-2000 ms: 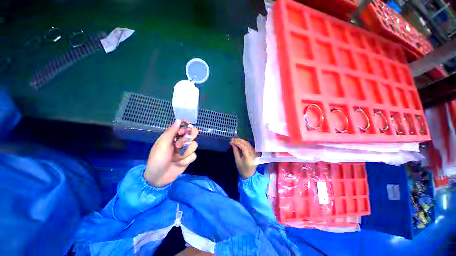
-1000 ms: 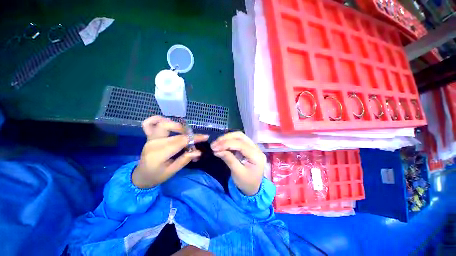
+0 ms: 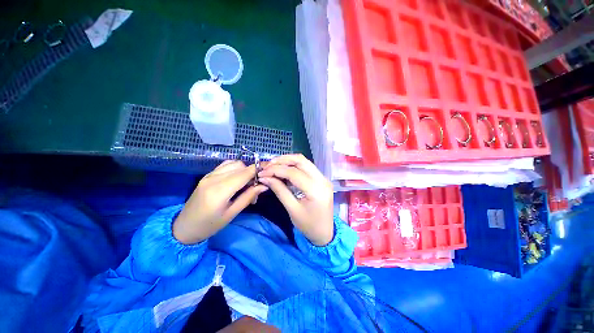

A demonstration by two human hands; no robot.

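A small shiny metal ring-shaped piece [image 3: 256,166] is held between both hands at the bench edge, partly hidden by fingers. My left hand [image 3: 218,198] grips it from the left at the fingertips. My right hand [image 3: 301,195] meets it from the right with thumb and finger; a small pale or shiny bit shows between its fingers, too small to name. The white bottle [image 3: 213,117] stands with its round lid open on the grey perforated strip [image 3: 163,133], just beyond my hands.
A red compartment tray [image 3: 449,156] on white sheets is at the right, its near row holding rings. A lower red tray [image 3: 449,218] lies under clear film. A blue bin [image 3: 488,227] stands beside it. A second grey strip [image 3: 49,62] with a white tag lies far left.
My right hand has moved left and up from the bench edge to meet my left hand at the metal piece. The whole view has shifted, so the bottle and trays sit further left and higher.
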